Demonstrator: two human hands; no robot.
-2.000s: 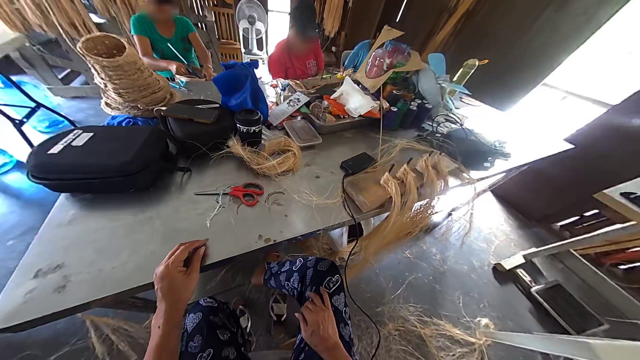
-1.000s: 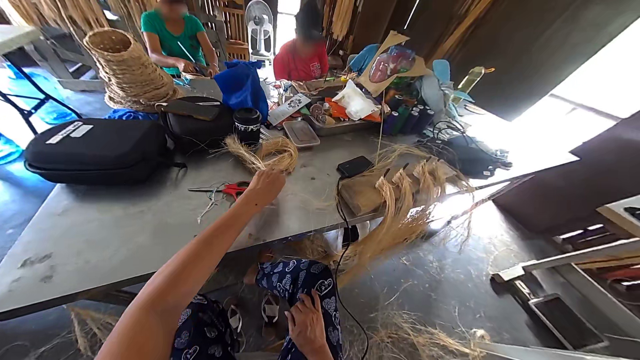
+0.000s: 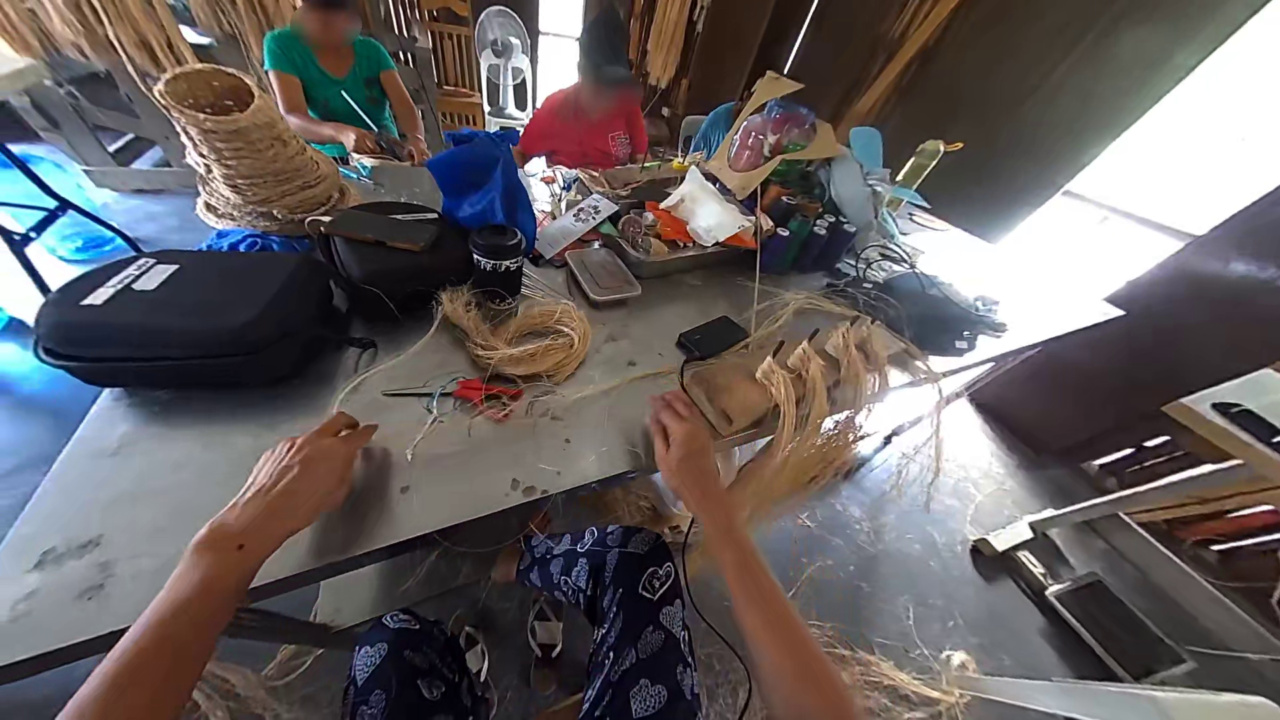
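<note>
My left hand (image 3: 305, 470) is over the metal-topped table, with a thin pale strand of fiber (image 3: 375, 370) running from its fingertips up to a coiled hank of tan fiber (image 3: 530, 340). Red-handled scissors (image 3: 485, 392) lie just below the hank, tangled with short threads. At the near edge of the table, my right hand (image 3: 682, 435) is beside a wooden board (image 3: 725, 390); whether it holds a fiber cannot be told. Bundles of fiber (image 3: 790, 390) hang over pegs on that board, their ends falling past the table edge. A small black box (image 3: 712, 338) with a cable sits on the board's left corner.
Two black zip cases (image 3: 190, 315) and a black cup (image 3: 497, 262) stand at the left and middle. Behind are a woven rope basket (image 3: 245, 150), a blue cloth bag (image 3: 485, 180), a lidded container (image 3: 603, 274) and a cluttered metal tray (image 3: 680, 262). Two people sit across the table.
My left hand has come back from the hank toward the lower left, a strand now trailing from it. My right hand has risen from my lap to the table edge by the board.
</note>
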